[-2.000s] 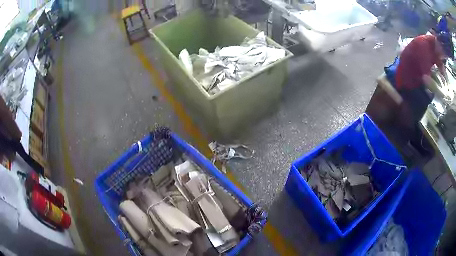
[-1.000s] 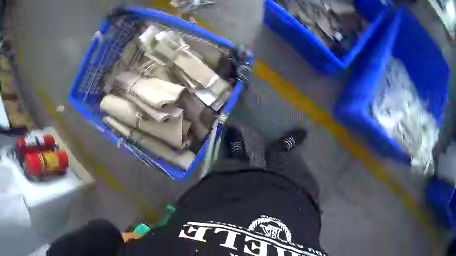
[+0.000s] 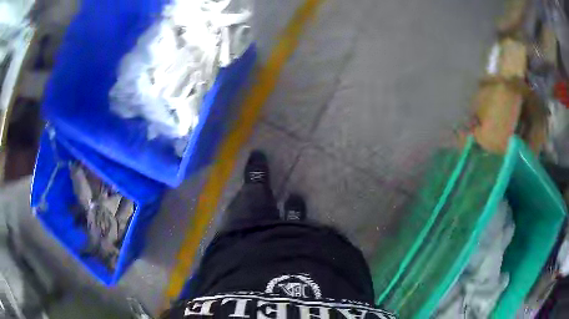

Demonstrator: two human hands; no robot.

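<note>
No hand shows in the head view; both my left hand and my right hand are out of the picture. Nearest in front of me, at the left, stands a large blue bin (image 3: 81, 68) with crumpled white material (image 3: 178, 68) in it. Below it a smaller blue crate (image 3: 68, 240) holds grey-beige cut pieces (image 3: 107, 218), with a cord at its left side. At the right a green plastic crate (image 3: 536, 249) holds pale grey fabric (image 3: 483, 268). Parts of the picture are blurred by motion.
A yellow floor line (image 3: 240, 137) runs beside the blue bin. My dark shoes (image 3: 256, 167) stand on the grey floor (image 3: 399, 81) right of the line. Brown cartons (image 3: 499, 112) stand beyond the green crate at the upper right.
My view has turned; the blue crate of tied rolls and the fire extinguishers are out of the picture. The two blue containers now show at the left, and the green crate has come into view.
</note>
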